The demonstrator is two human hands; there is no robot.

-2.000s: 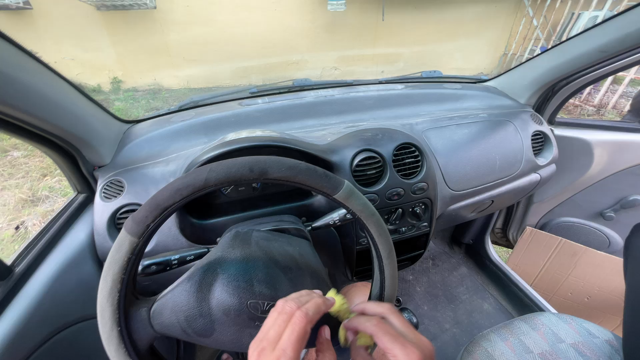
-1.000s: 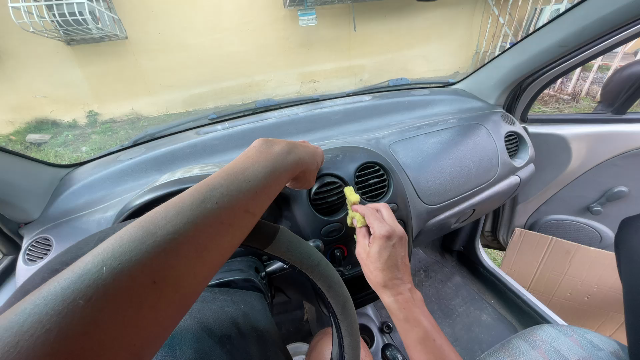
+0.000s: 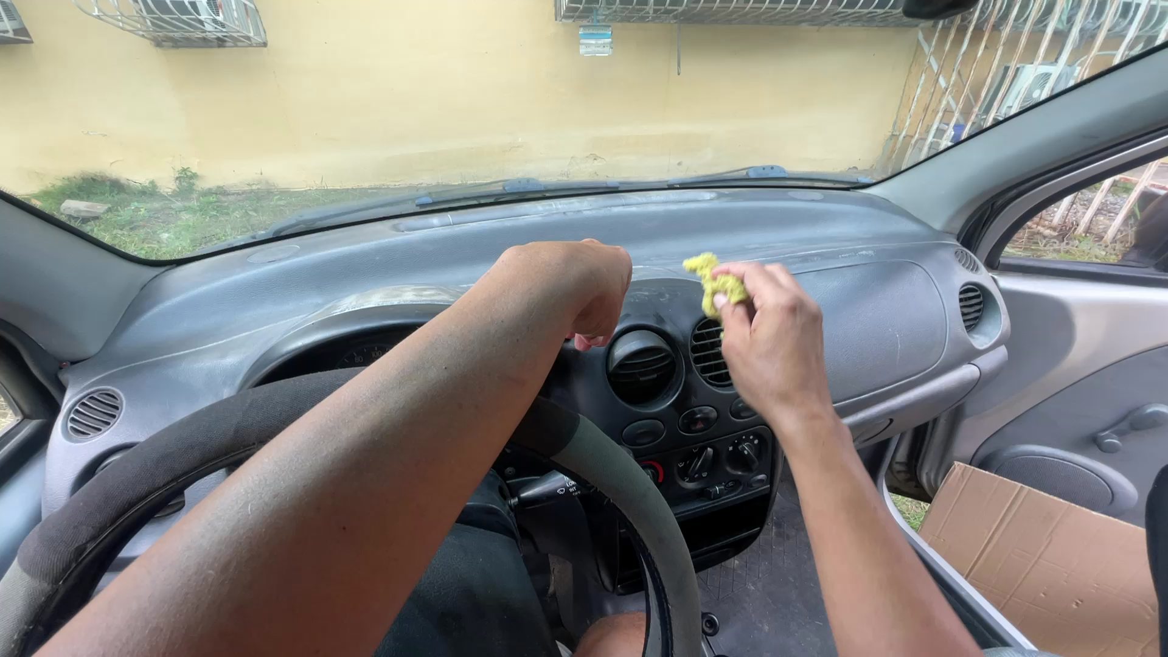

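Pinched between the thumb and fingers of my right hand is a small yellow-green cloth, held just above the right centre air vent. My left arm reaches across the steering wheel, and my left hand is bent down at the dashboard, left of the round left centre vent. Its fingers are mostly hidden behind the wrist, so what they hold or touch cannot be told. The slats of the left vent look turned, nearly closed.
Below the vents are the heater control knobs and a wiper stalk. The glovebox panel lies to the right. A cardboard sheet leans by the passenger door. The windscreen rises behind the dashboard.
Two seconds ago both hands were together on the cloth in front of the wheel. My left hand has since reached to the dashboard; my right hand has carried the cloth up to the vents.
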